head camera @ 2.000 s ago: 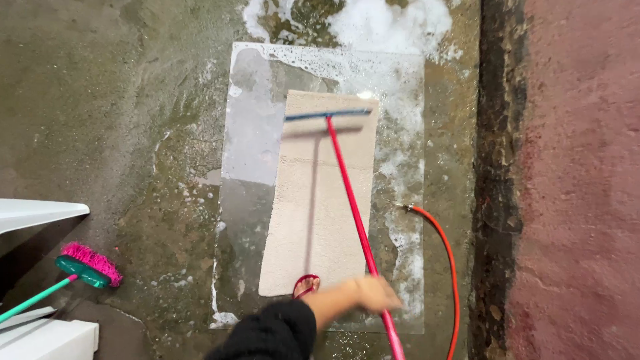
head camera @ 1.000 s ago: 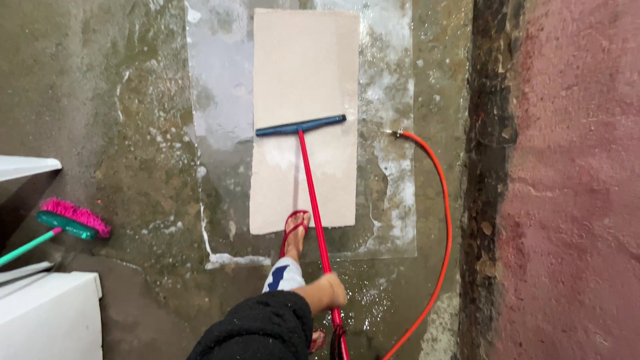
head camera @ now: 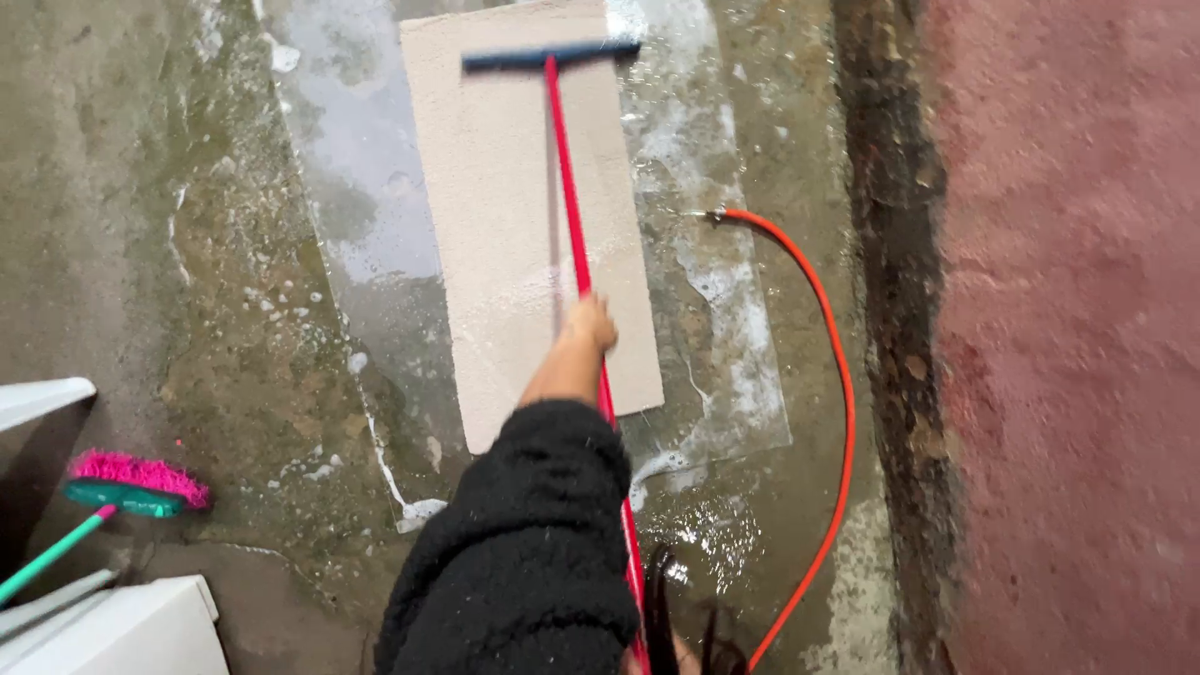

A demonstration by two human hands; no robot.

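My left hand (head camera: 591, 323), in a fluffy black sleeve, is closed around the red pole (head camera: 570, 192) of a floor squeegee. The squeegee's dark blue head (head camera: 511, 60) lies across the upper part of a wet beige mat (head camera: 516, 234), its right end reaching past the mat's edge. A clear plastic sheet (head camera: 764, 384) seems to lie under the mat, with foam and water on it. The pole runs out of view at the bottom edge. A little skin shows there beside it, but hand or foot cannot be told, and my right hand is not clearly seen.
An orange hose (head camera: 848, 403) curves along the right side, near a dark strip and a reddish surface (head camera: 1078, 328). On the left are a pink-bristled brush (head camera: 141, 483) with a green handle and white objects (head camera: 122, 628). The concrete floor (head camera: 253, 375) is wet.
The squeegee head has moved up the mat, away from me, since one second ago. My left hand and sleeve now reach farther forward over the mat. The foot in a red sandal no longer shows clearly.
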